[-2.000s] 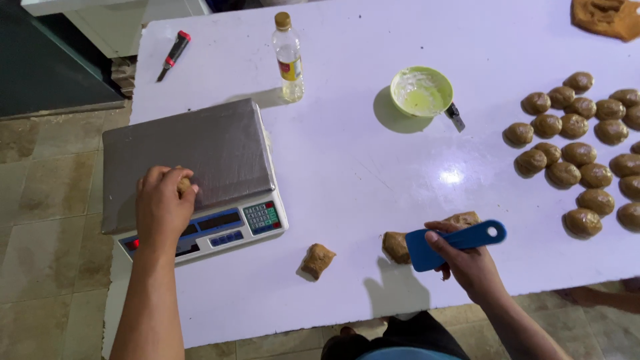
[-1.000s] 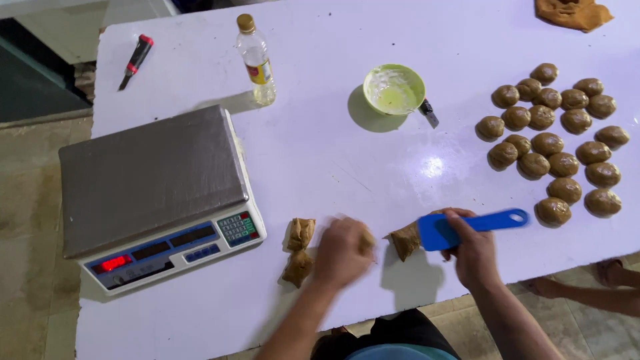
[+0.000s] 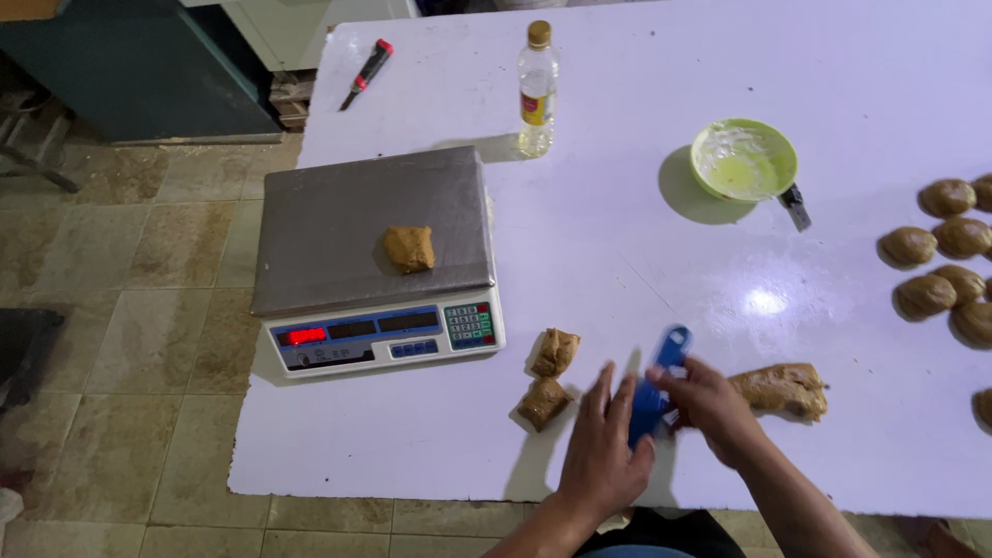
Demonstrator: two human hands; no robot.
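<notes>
My right hand [image 3: 709,407] holds a blue plastic scraper [image 3: 657,387], its handle pointing up and away from me. Beside the scraper is my left hand [image 3: 608,449], fingers spread; whether it touches the blade or something beneath cannot be told. A thick roll of brown dough [image 3: 783,390] lies just right of my right hand. Two cut dough pieces [image 3: 556,353] rest one in front of the other, left of my left hand. Another dough piece [image 3: 409,249] sits on the steel plate of a digital scale [image 3: 372,201], whose red display is lit.
Several round dough balls [image 3: 926,296] lie at the right. A green bowl [image 3: 744,160] with pale residue stands at mid-table, a dark clip-like object [image 3: 794,207] beside it. A capped bottle of clear yellowish liquid [image 3: 537,93] and a red-black utility knife [image 3: 367,74] are farther back.
A dough piece now lies on the scale, which was bare one second ago. My left hand is now beside the scraper, and the scraper has turned from sideways to nearly upright in view. The view has shifted right-to-left.
</notes>
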